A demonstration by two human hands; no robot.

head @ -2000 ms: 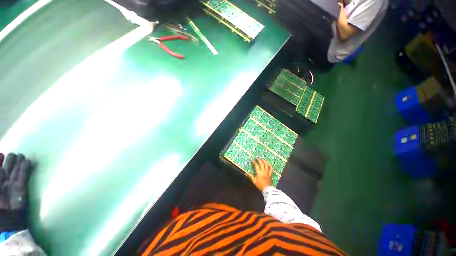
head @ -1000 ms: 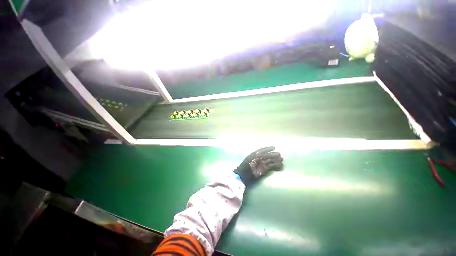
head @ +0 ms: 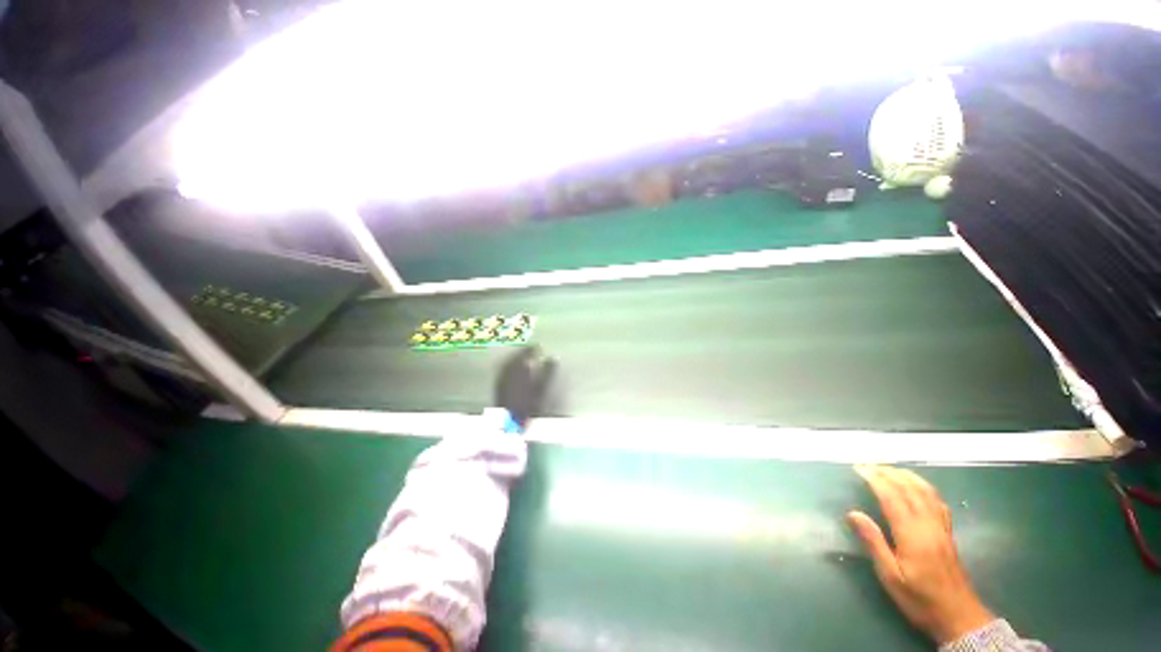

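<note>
A populated board strip (head: 472,331) with rows of yellow-and-black parts lies on the dark green conveyor belt (head: 713,338). My left hand (head: 525,380), in a black glove with a blue cuff, is over the belt just below the strip's right end. It is blurred, and no gap or contact with the strip can be made out. My bare right hand (head: 914,550) is over the green bench top, just below the near white rail (head: 789,441), with its fingers apart and nothing in it.
A stack of black trays (head: 1069,242) stands at the right rear. Red-handled pliers (head: 1133,520) lie at the right edge. A small pale fan (head: 917,134) is beyond the belt. A slanted white post (head: 140,287) rises at left. A very bright lamp (head: 535,89) spans the top.
My left gloved hand has moved from the bench over the rail to the belt near the strip. My bare right hand has come into view over the bench. The view has shifted slightly.
</note>
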